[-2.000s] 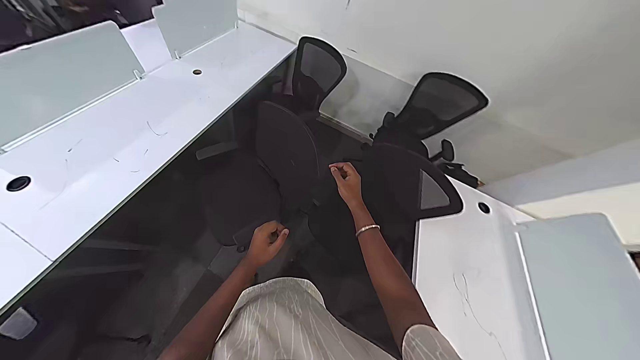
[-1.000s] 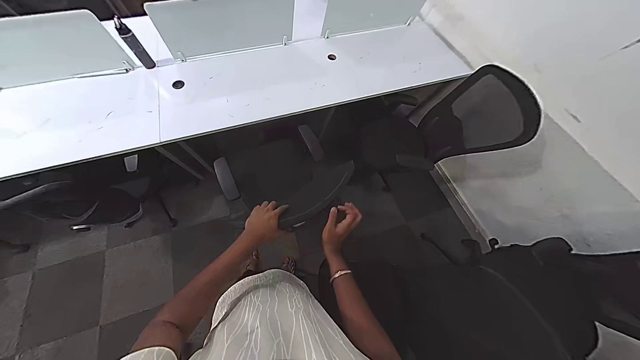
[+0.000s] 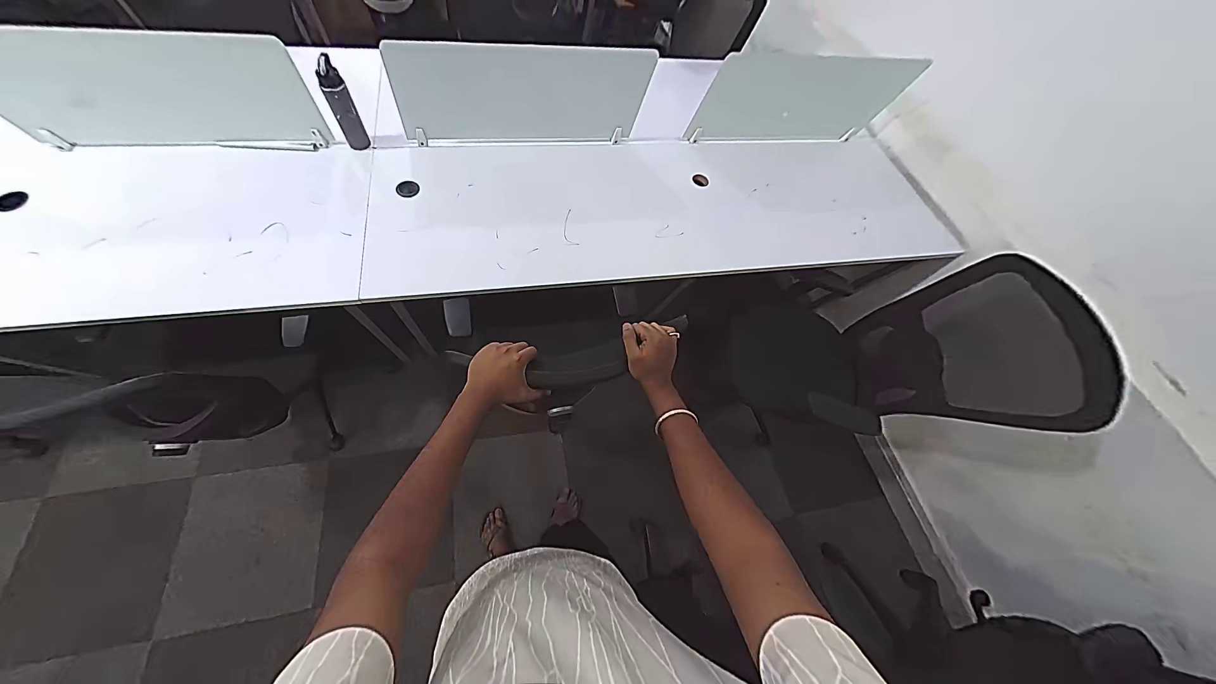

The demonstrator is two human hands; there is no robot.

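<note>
A black office chair stands partly under the white desk, its curved backrest (image 3: 579, 366) nearest me. My left hand (image 3: 503, 373) grips the left end of the backrest's top edge, thumb on the near side. My right hand (image 3: 652, 351), with a ring and a bracelet at the wrist, is closed over the right part of that edge. The chair's armrests (image 3: 457, 317) show just below the edge of the white desk (image 3: 570, 214). Its seat is dark and mostly hidden under the desktop.
To the right, another black mesh-backed chair (image 3: 1007, 342) stands by the white wall (image 3: 1064, 123). A dark chair (image 3: 199, 404) is at the left. Frosted dividers (image 3: 518, 95) and a dark bottle (image 3: 344, 104) stand on the desk. More dark chair parts (image 3: 1054, 646) lie low at the right.
The view has swung round to face the desk. Both hands, apart from the chair's backrest two seconds ago as far as shows, now hold it, and the chair sits in under the desk.
</note>
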